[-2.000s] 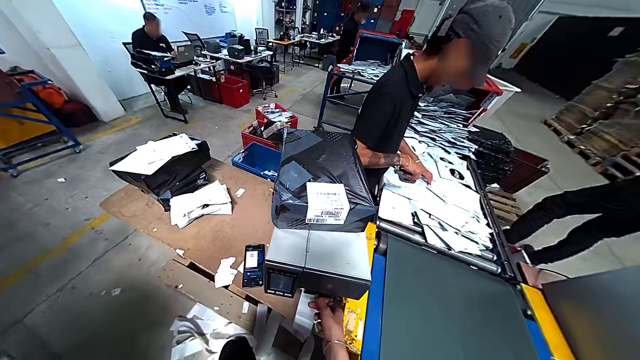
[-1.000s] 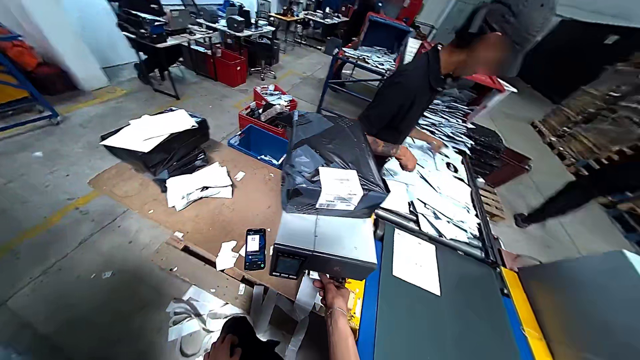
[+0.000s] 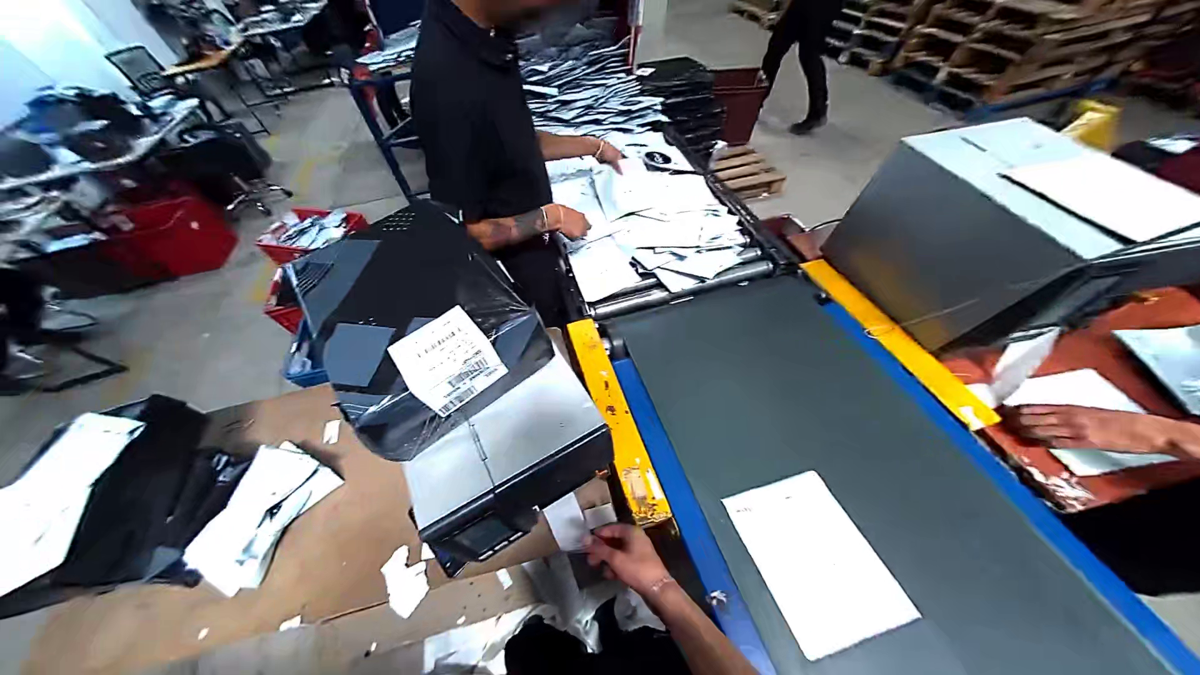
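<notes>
My right hand is at the front of a label printer, its fingertips closed on the edge of a small white paper label. On top of the printer lies a black plastic-wrapped parcel bearing a white printed label. A smartphone is not visible now. To the right of my hand, a white flat mailer lies on the dark conveyor belt. My left hand is out of view.
A co-worker handles white mailers on rollers beyond the belt. Another person's hand rests by a mailer at right. A yellow guard edges the belt. White packets and a black parcel lie on the cardboard-topped table.
A white mailer appeared on the belt between the first two frames. My right hand is now at the label by the printer. The view has swung right. Another person's hand is now visible at right.
</notes>
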